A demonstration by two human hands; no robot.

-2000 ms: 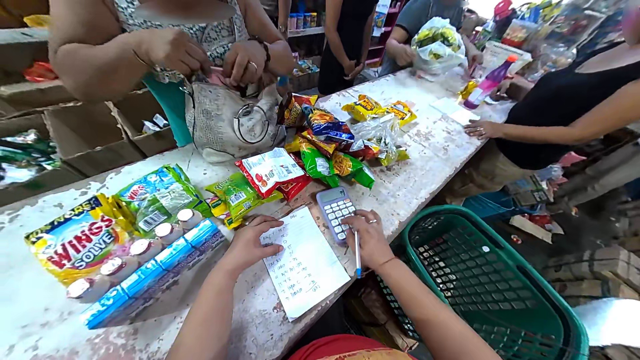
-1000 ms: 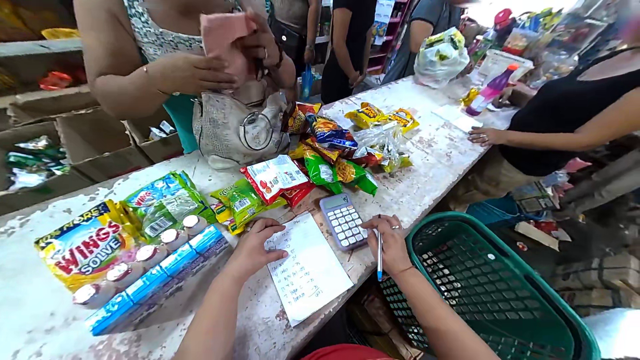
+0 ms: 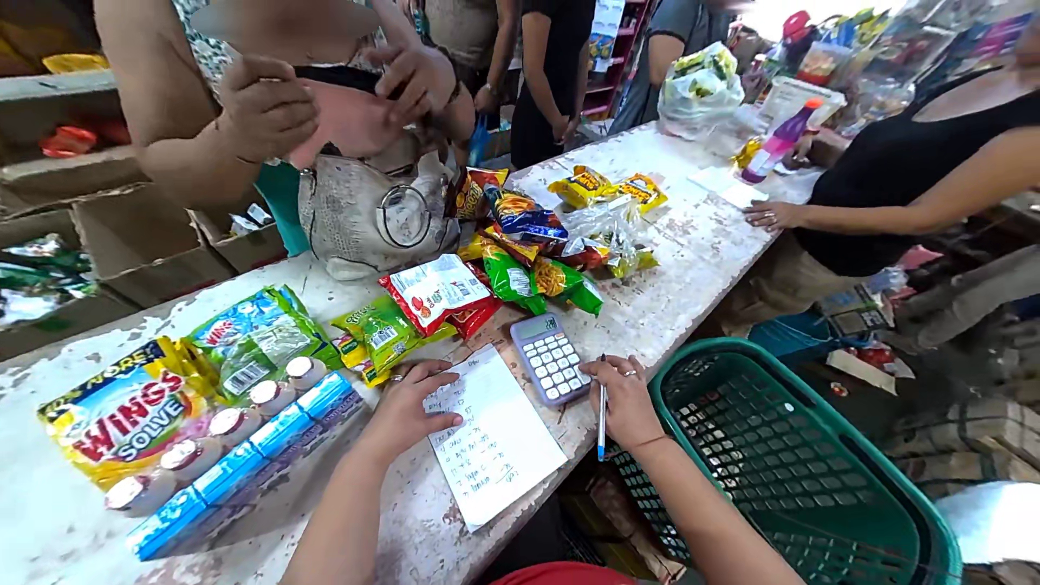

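Observation:
My left hand (image 3: 416, 408) rests on the upper left edge of a handwritten paper sheet (image 3: 508, 455), fingers apart. My right hand (image 3: 624, 390) holds a blue-and-white pen (image 3: 602, 418), its blue end pointing toward me. The fingertips of that hand are at the lower right edge of a lilac calculator (image 3: 551, 360), which lies right of the paper. Beyond them are a green snack pack (image 3: 382, 335), a red and white packet (image 3: 436, 292) and a pile of other snack packs. Wings Solve detergent packs (image 3: 122, 410), small white bottles (image 3: 236, 426) and a row of blue boxes (image 3: 244, 463) lie at left.
A green plastic basket (image 3: 780, 439) stands beside the counter (image 3: 674, 268) at right. Across the counter, a person (image 3: 268, 106) holds a pink item above a snakeskin-pattern handbag (image 3: 374, 211). Another person (image 3: 910, 179) rests a hand on the far counter, near a purple bottle (image 3: 782, 140).
My right hand has moved from the calculator's keys to its lower right edge, still with the pen. The person opposite has brought a pink item up out of the handbag area and holds it between both hands.

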